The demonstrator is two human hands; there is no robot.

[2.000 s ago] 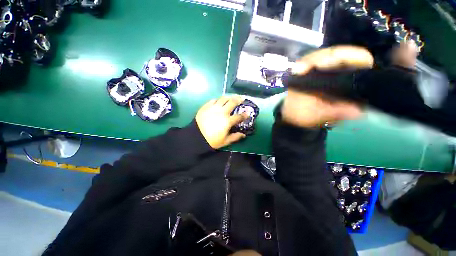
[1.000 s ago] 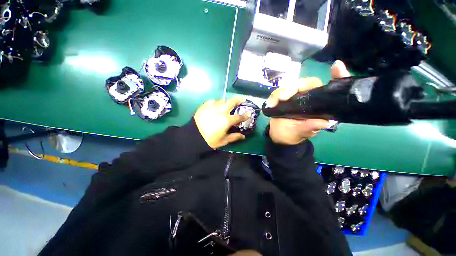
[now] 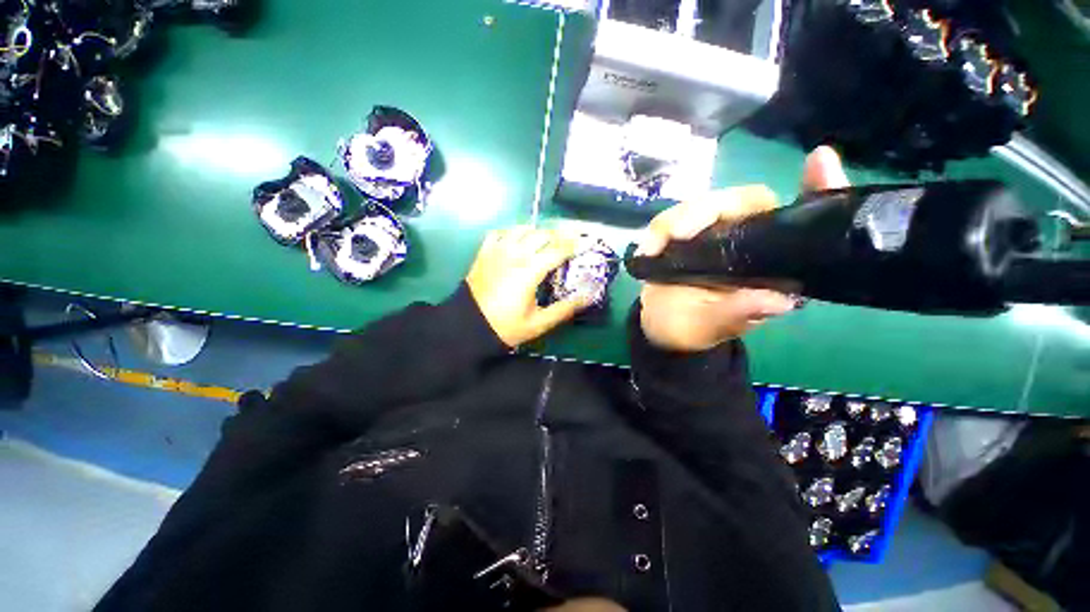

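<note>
A round black housing unit with a silver-white centre (image 3: 585, 275) lies on the green mat near its front edge. My left hand (image 3: 521, 285) grips it from the left, fingers on its top and thumb at its lower side. My right hand (image 3: 708, 269) is closed around a long black power screwdriver (image 3: 825, 249), held nearly level. Its nose points left at the unit's right side; whether the tip touches a screw cannot be told. Three similar units (image 3: 385, 155) lie together on the mat to the left.
A grey-white screw feeder (image 3: 681, 79) stands just behind my hands. Dark piles of wired units lie at the far left (image 3: 102, 102) and behind the feeder at right (image 3: 932, 48). A blue-edged tray (image 3: 899, 478) of silver parts sits below the bench at right.
The screwdriver and my right hand have swung down and left from beside the feeder to the unit. My left hand stays on the unit, its fingers slightly shifted.
</note>
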